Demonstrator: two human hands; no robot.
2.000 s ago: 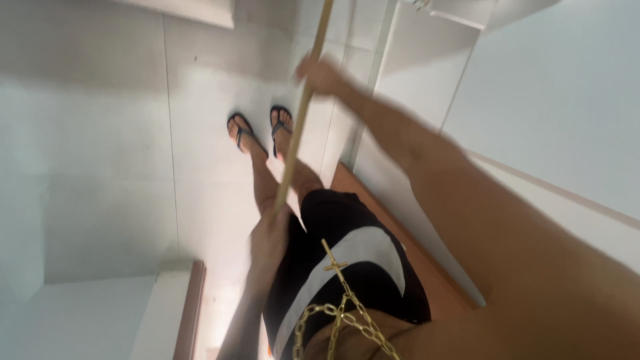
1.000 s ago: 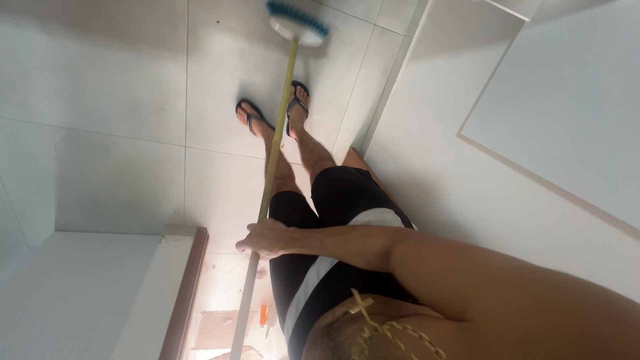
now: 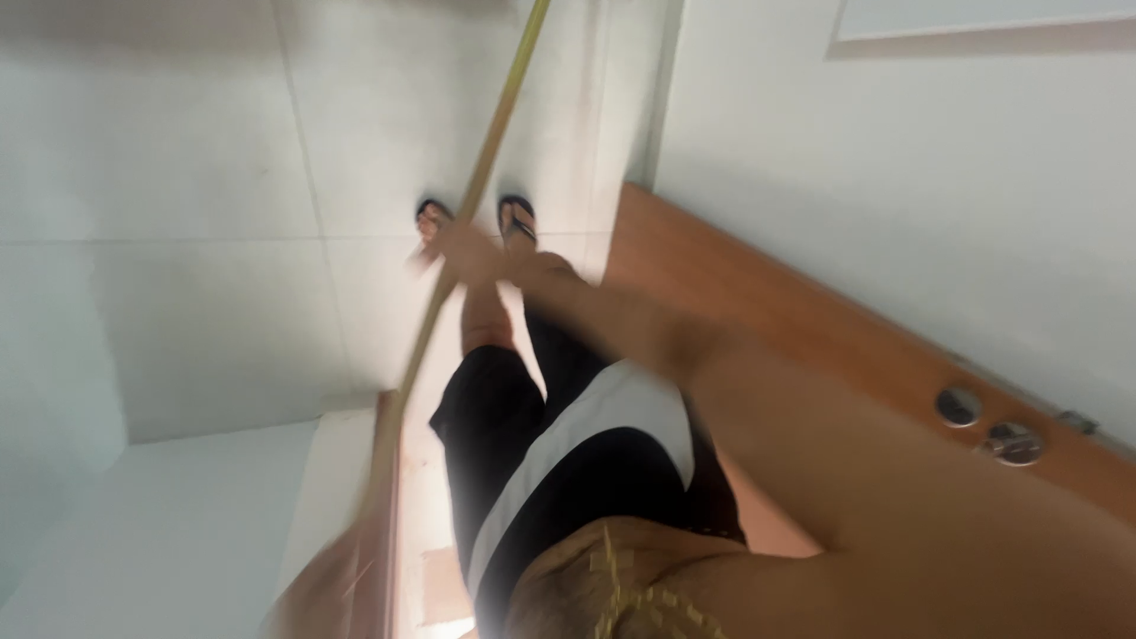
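Note:
A long yellowish broom handle (image 3: 499,124) runs slantwise from the top of the view down to the lower left. My right hand (image 3: 475,253), blurred, is closed around its middle, in front of my feet. Lower down, at the handle's near end, my left hand (image 3: 324,572) grips it, also strongly blurred. The broom's head lies outside the view.
Light floor tiles (image 3: 204,133) surround my flip-flops (image 3: 517,216). To the right stands a wooden door (image 3: 737,275) with round metal fittings (image 3: 1013,444), beside a white wall (image 3: 887,195). A wall end with a brown frame edge (image 3: 388,435) is at the lower left.
My left hand has come into view on the handle's near end. The blue-and-white brush head, visible one second ago, is out of view. The view has shifted, showing more of the door.

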